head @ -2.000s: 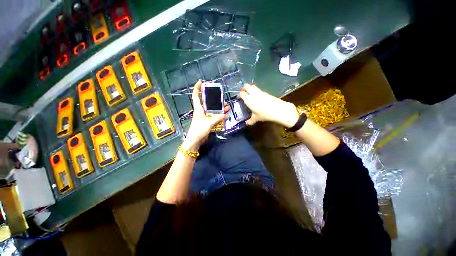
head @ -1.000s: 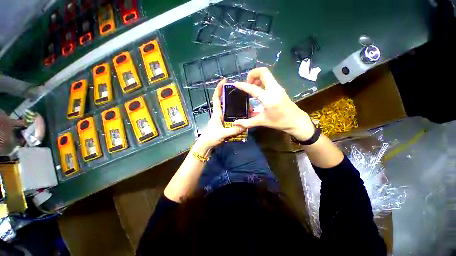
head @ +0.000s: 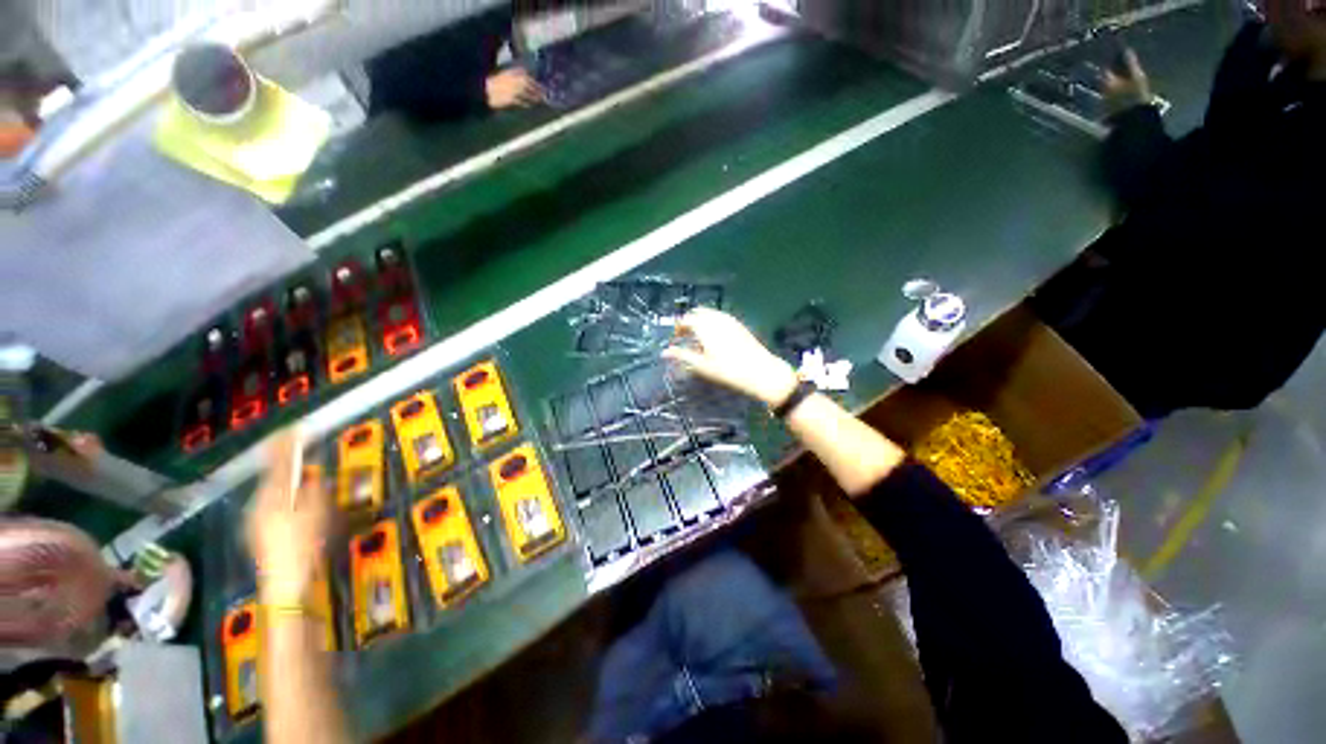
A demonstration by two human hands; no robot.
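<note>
My left hand [head: 291, 531], blurred, is over the left part of the clear blister tray [head: 560, 574]; what it holds cannot be told. The tray has two rows of yellow-orange handset units [head: 447, 542] with dark round spots and pale labels; my hand and forearm hide some. My right hand [head: 727, 356] is at the edge of glossy clear film [head: 618, 323], fingertips close together; whether it grips anything is unclear. Below it lies the dark compartment tray [head: 636, 443].
A second tray of red and dark units [head: 298, 349] lies beyond the white line. A white-grey fixture [head: 921, 337], white scrap [head: 825, 372] and black tools [head: 803, 329] are at right. A carton holds yellow scrap [head: 977, 458]. Other people are at upper left and right [head: 1163, 247].
The view has shifted, showing more bench. My hands have parted: the left moved to the blister tray, the right to the film. The dark-screened unit is no longer visible between them.
</note>
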